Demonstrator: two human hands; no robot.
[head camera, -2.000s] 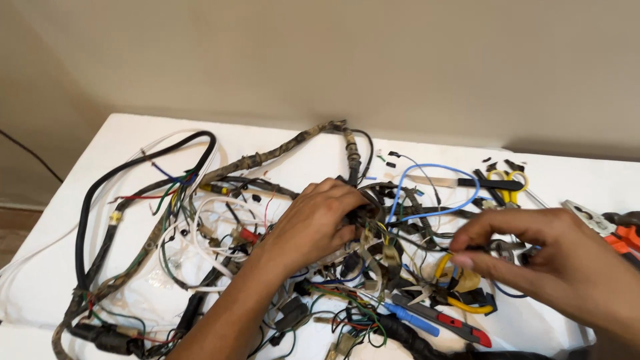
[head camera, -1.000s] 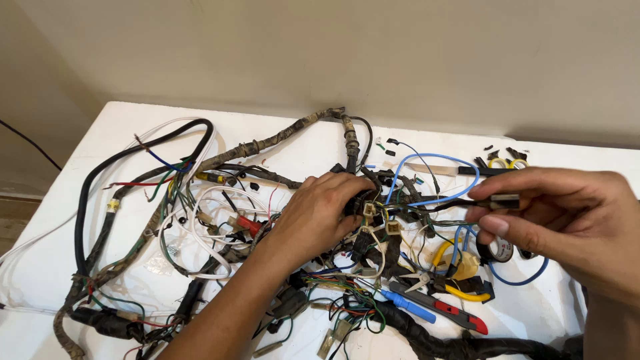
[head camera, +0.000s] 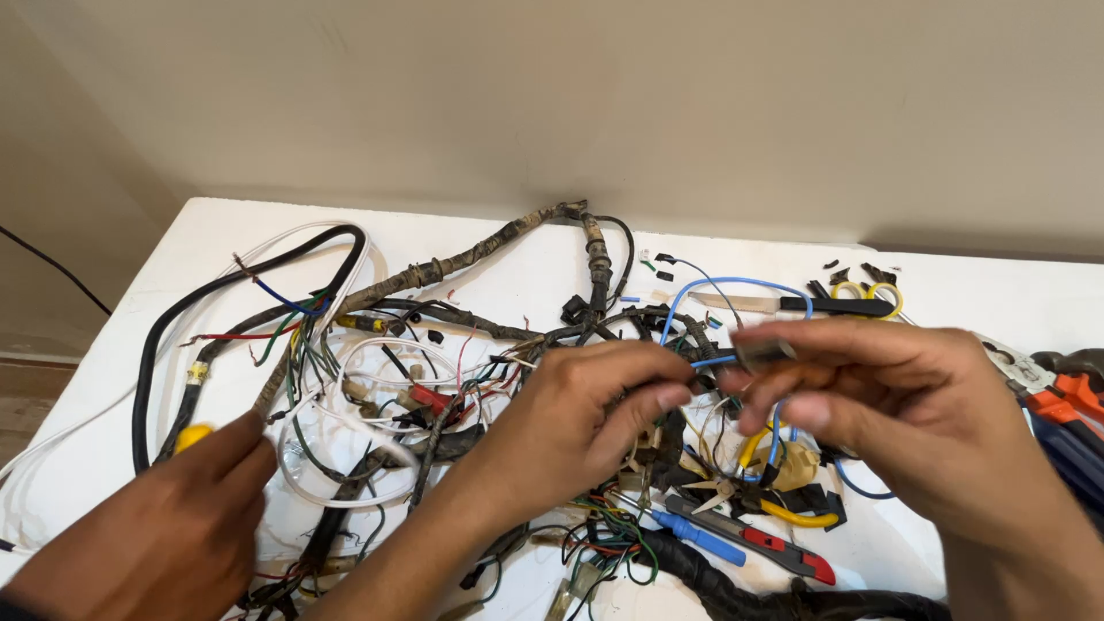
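My left hand is at the middle of the table, its thumb and forefinger pinched on a dark branch of the tangled wiring harness. To its right my right hand holds a small dark roll, seemingly electrical tape, between thumb and fingers; blur hides its detail. A blue wire loops behind and beside it. Below the hands lie yellow-handled pliers, a blue screwdriver or pen-like tool and a red and black utility knife.
Another person's hand reaches in at lower left beside something yellow. A black-handled serrated knife, yellow-handled scissors and orange-handled pliers lie at the right on the white table. A wall stands behind.
Another person's hand has come in at lower left. My right hand has moved in closer to my left hand, the dark roll still in its fingers.
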